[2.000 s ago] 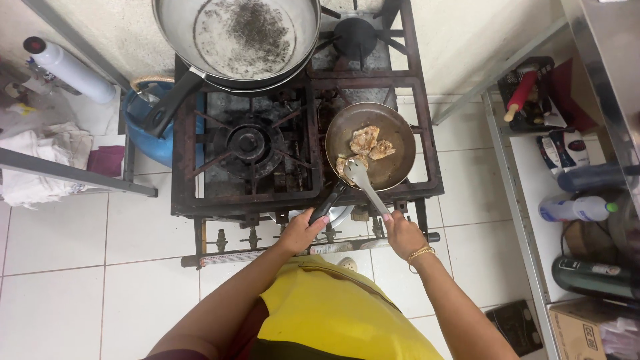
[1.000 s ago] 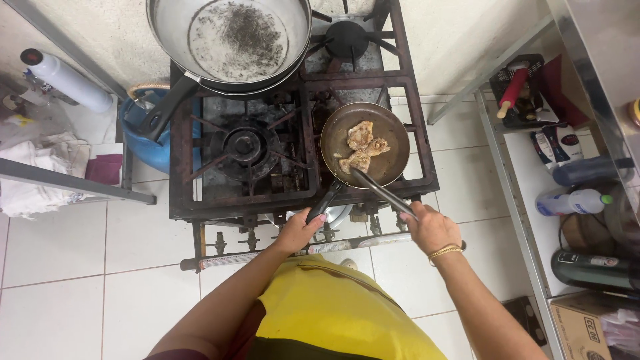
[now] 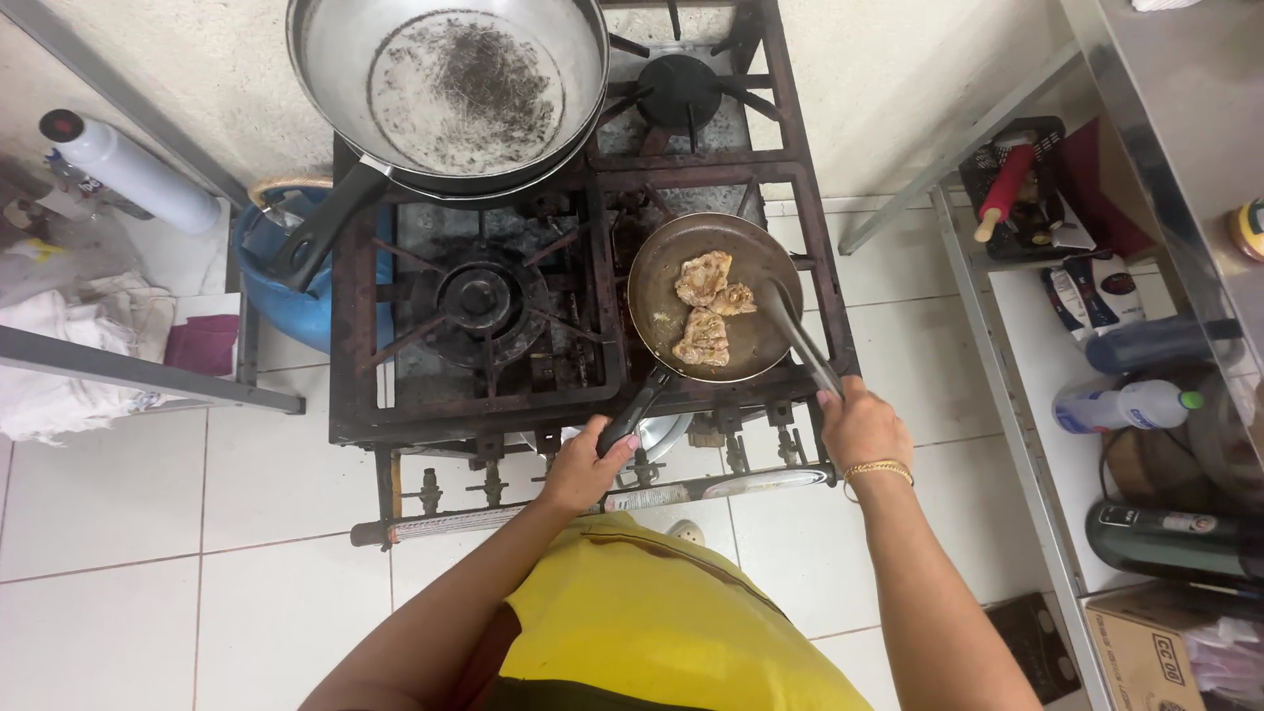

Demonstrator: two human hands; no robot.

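Observation:
My left hand [image 3: 585,466] grips the black handle of a small frying pan [image 3: 755,355], which rests on the front right burner of the gas stove [image 3: 346,395]. Three browned pieces of meat [image 3: 703,338] lie close together in the pan's middle and left. My right hand [image 3: 861,427] is closed around metal tongs [image 3: 808,341] that slant into the pan. Their tip is at the pan's right side, apart from the meat; whether the jaws are parted cannot be told.
A large pan [image 3: 474,89] sits at the back left of the stove, its handle toward a blue gas cylinder [image 3: 296,306]. Cloths [image 3: 79,346] and a bottle [image 3: 128,168] are on the left shelf. Bottles [image 3: 1126,407], a rolling pin [image 3: 1005,193] and a cardboard box [image 3: 1136,652] stand on the right.
The tongs have moved from the meat at the pan's lower left to its right side, and my right hand has shifted with them. The pieces of meat have shifted. My left hand keeps hold of the pan handle.

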